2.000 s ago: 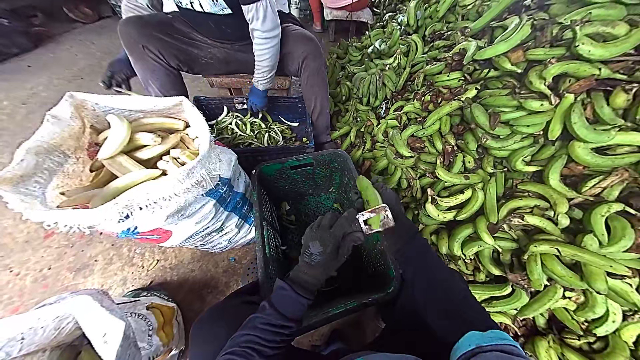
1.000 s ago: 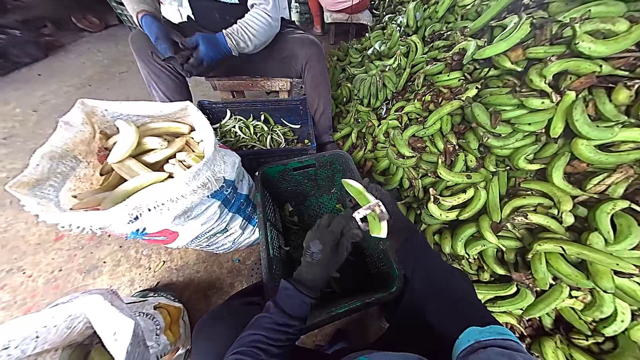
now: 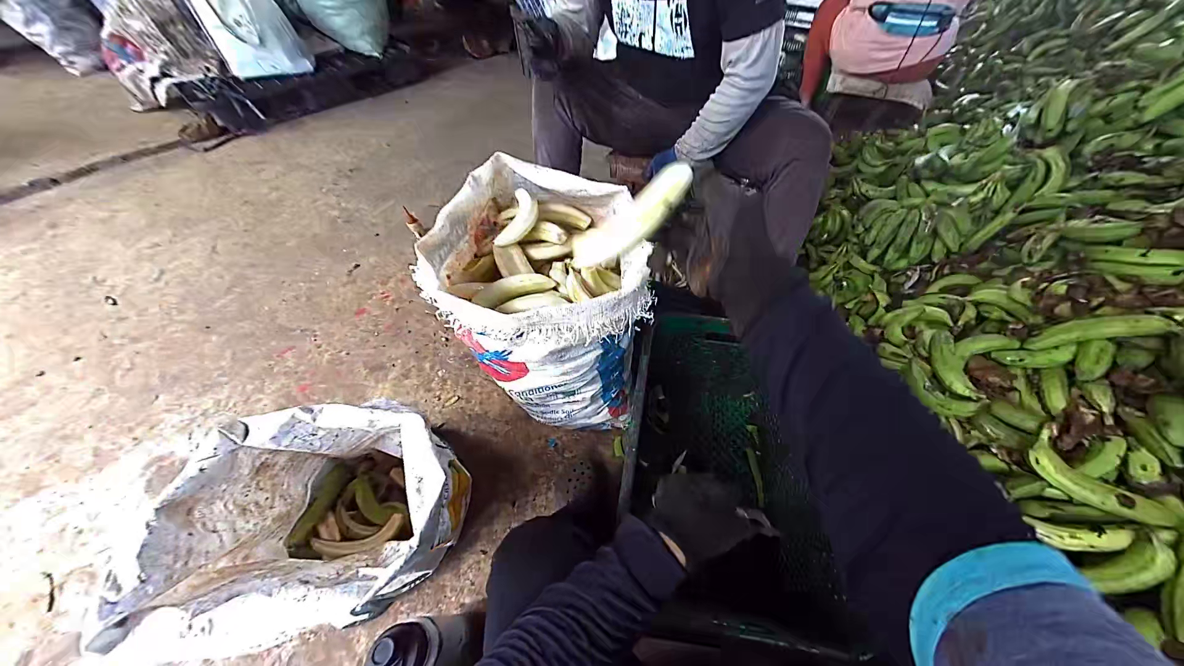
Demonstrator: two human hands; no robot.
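A peeled plantain [image 3: 638, 217], blurred by motion, is over the right rim of a white woven sack [image 3: 564, 347] that holds peeled plantains [image 3: 518, 287]. My right hand [image 3: 726, 254], dark-gloved and blurred, reaches out just right of that plantain; whether its fingers still touch it cannot be told. Low over the dark green plastic crate [image 3: 708, 370], my left hand [image 3: 703, 518] in a dark glove is closed, with the pale end of a small peeling tool [image 3: 758, 523] showing at its right. Bits of green peel lie in the crate.
Green plantains [image 3: 1045, 351] are heaped along the right. An open white sack [image 3: 231, 518] with plantains inside stands at lower left. Ahead sits another person [image 3: 684, 83] with gloves and grey sleeves. Full sacks [image 3: 250, 37] stand at the far left on the concrete floor.
My right hand has moved forward from over the crate, and the plantain is now by the sack. My left hand is apart from it, lower over the crate. The view has swung left.
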